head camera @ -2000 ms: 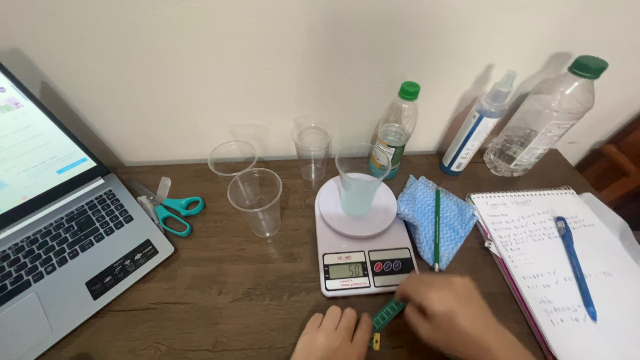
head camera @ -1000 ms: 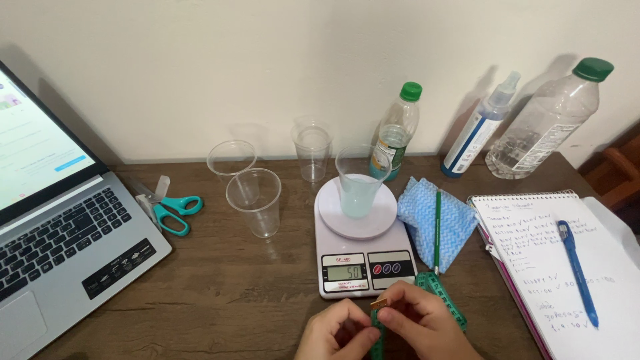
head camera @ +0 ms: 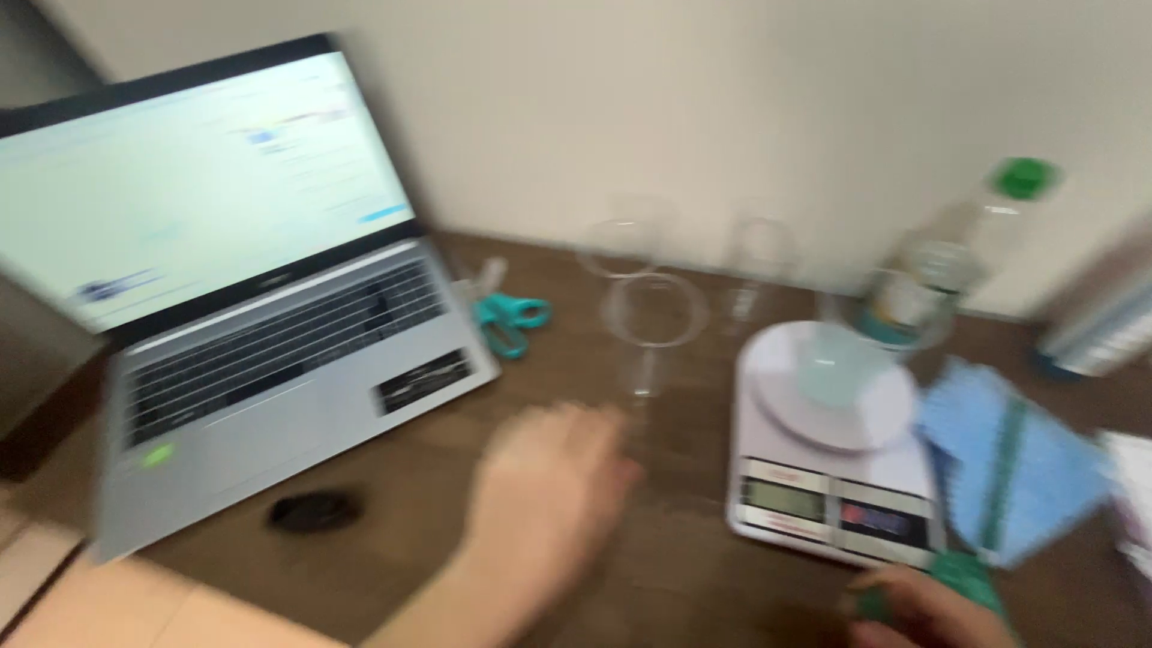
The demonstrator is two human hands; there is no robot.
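My left hand (head camera: 553, 477) is over the brown table between the laptop and the kitchen scale, blurred, below a clear plastic cup (head camera: 652, 315); whether it holds anything cannot be made out. At the lower right, my right hand (head camera: 927, 607) grips part of a green measuring tape (head camera: 967, 580) by the front right corner of the white digital scale (head camera: 837, 486). On the scale's round plate stands a clear cup of pale blue-green liquid (head camera: 837, 364). A blue cloth (head camera: 1053, 477) lies right of the scale with a green pencil (head camera: 1003, 477) on it.
An opened laptop (head camera: 297, 387) fills the left, with teal scissors (head camera: 513, 319) beside it and a black mouse (head camera: 315, 511) in front. Behind stand more clear cups (head camera: 621, 247) and a green-capped bottle (head camera: 936, 261); a spray bottle (head camera: 1102, 315) is at the right edge.
The view has swung left. My hands, together on the tape before, are now apart: my left hand has moved left, my right hand remains at the tape.
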